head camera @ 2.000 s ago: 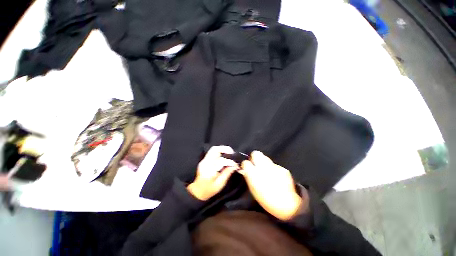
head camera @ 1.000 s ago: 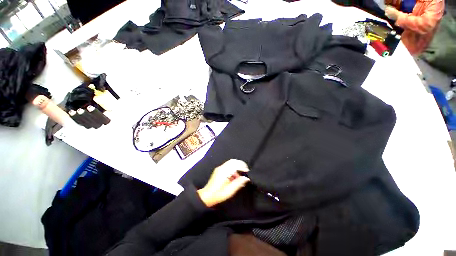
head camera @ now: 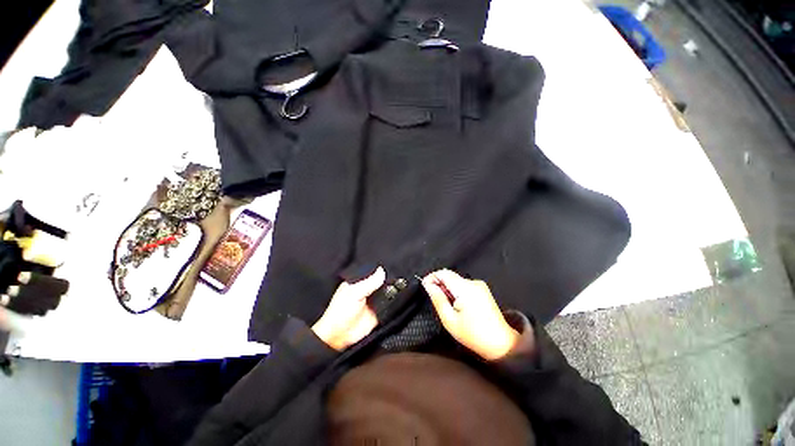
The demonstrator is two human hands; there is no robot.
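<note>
The large dark jacket (head camera: 436, 183) lies on the white table, its lower end at the table's near edge. My left hand (head camera: 350, 312) holds the jacket's cuff there, thumb on top. Two small metal buttons (head camera: 397, 286) show on the dark cloth between my hands. My right hand (head camera: 471, 315) is just right of them, thumb and fingertips pinched together by the cloth; a tiny bright sliver, perhaps a needle, shows at the tips. A patch of mesh-like lining (head camera: 410, 335) shows below the cuff.
An oval dish (head camera: 131, 292) with loose buttons and a red item stands at left on a brown cloth (head camera: 187, 292), beside a button pile (head camera: 193, 193) and a smartphone (head camera: 235, 251). A second dark jacket (head camera: 253, 113) with a hanger lies beyond. Another person's gloved hand (head camera: 35, 283) is at far left.
The view turned away and came back. My right hand, unseen one second ago, is back at the cuff. My hands are slightly farther apart than two seconds ago, showing the buttons.
</note>
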